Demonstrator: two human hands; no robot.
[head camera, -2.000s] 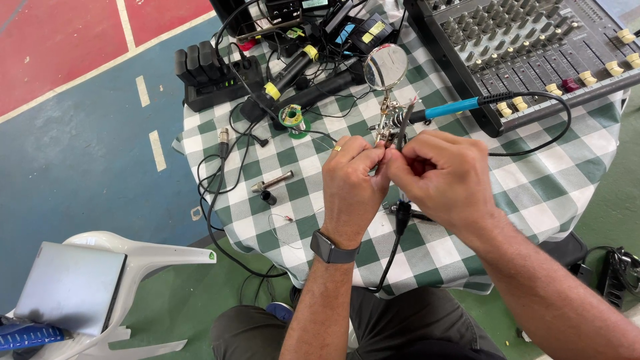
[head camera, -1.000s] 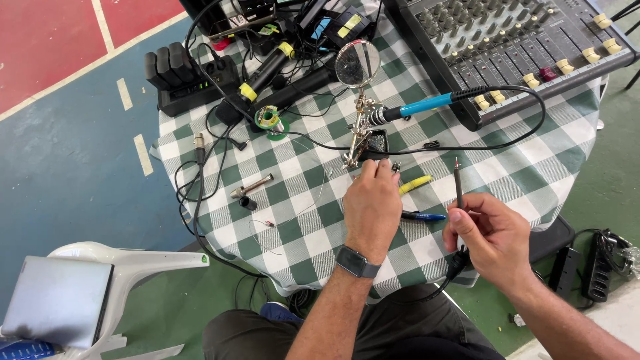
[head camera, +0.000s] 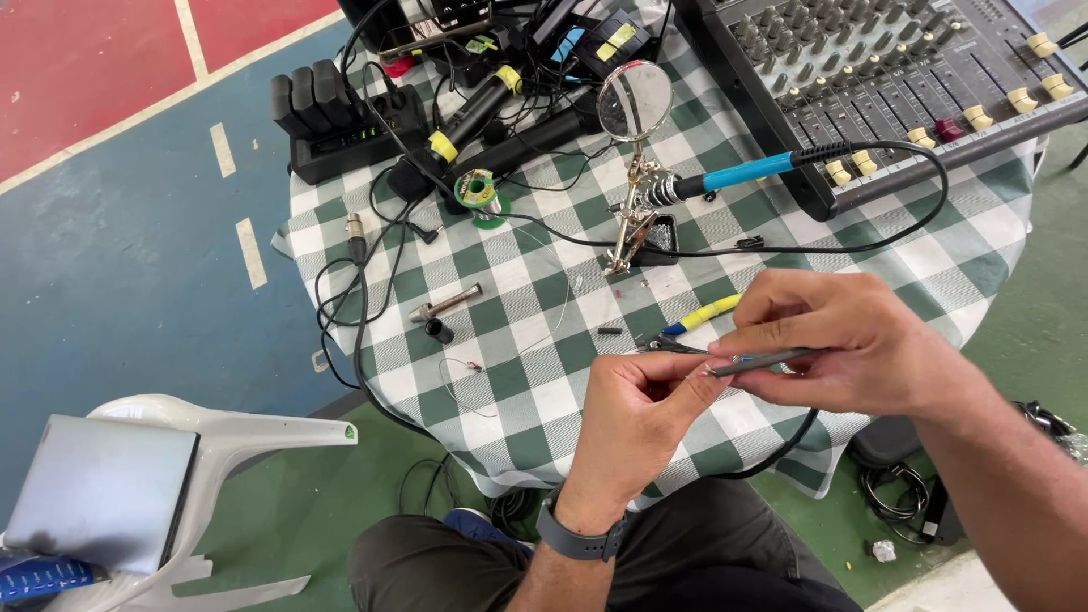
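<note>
My right hand (head camera: 816, 344) grips a dark cable end (head camera: 765, 360) that lies across its fingers. The fingertips of my left hand (head camera: 650, 408) pinch that cable's tip, where thin wire strands show. Just behind the hands are pliers with yellow and blue handles (head camera: 710, 314) and a short black tube piece (head camera: 609, 331). A helping-hands stand (head camera: 631, 223) with a round magnifier (head camera: 635, 100) stands farther back, and a blue-handled soldering iron (head camera: 748, 172) rests in its coil holder. A metal connector part (head camera: 445, 303) and a black sleeve (head camera: 439, 331) lie to the left.
An audio mixer (head camera: 875, 93) fills the back right. A green solder spool (head camera: 481, 197), microphones (head camera: 476, 110), a charging dock (head camera: 361, 140) and tangled cables are at the back left. The iron's cord arcs over the checkered cloth. A white plastic chair (head camera: 246, 425) holds a laptop (head camera: 106, 493).
Two seconds ago both hands worked at the helping-hands stand. One second ago they were apart, with the cable end upright in my right hand. Now they meet at the cable, nearer me.
</note>
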